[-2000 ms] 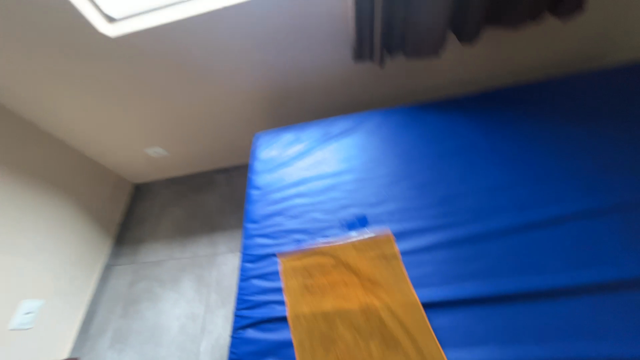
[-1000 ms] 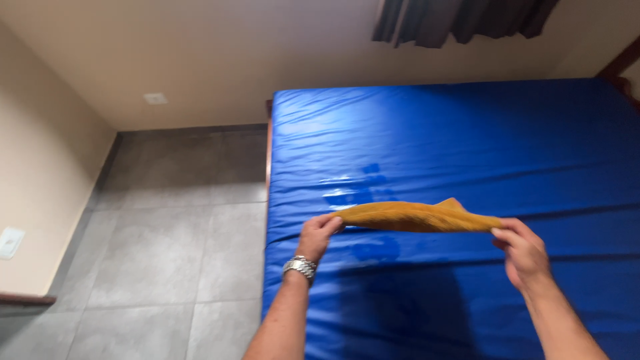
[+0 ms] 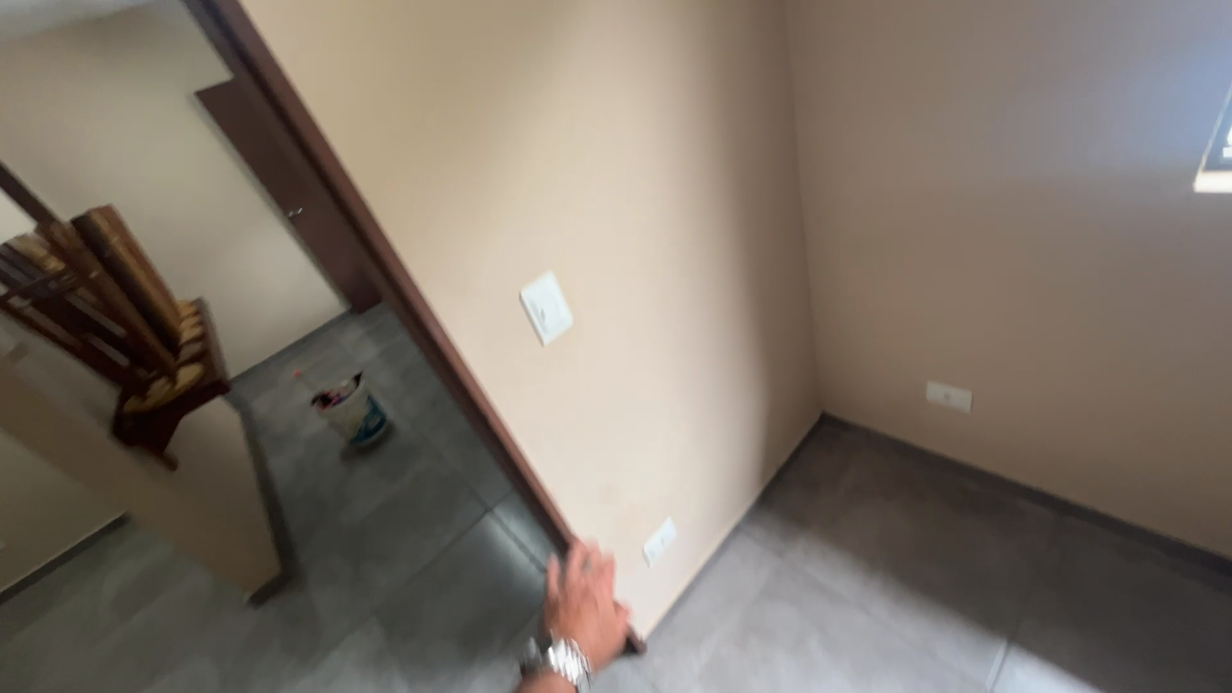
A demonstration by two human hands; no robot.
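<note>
My left hand (image 3: 585,602), with a metal-banded wristwatch (image 3: 561,662) on its wrist, reaches in from the bottom of the view, slightly blurred. Its fingers are spread and it holds nothing. It overlaps the lower part of the brown wooden door frame (image 3: 433,346); whether it touches the frame I cannot tell. My right hand is out of view, and so is the yellow-brown cloth.
Through the doorway a bucket (image 3: 354,414) with items in it stands on the grey tiled floor (image 3: 423,549). Wooden chairs (image 3: 144,318) rest on a low wall (image 3: 207,472) at left. A brown door (image 3: 289,192) lies beyond. A light switch (image 3: 547,308) and outlets (image 3: 949,396) are on the walls.
The view has swung from the blue-covered mattress to the doorway. A second ago both hands held the cloth stretched between them; now only my left hand shows, without it.
</note>
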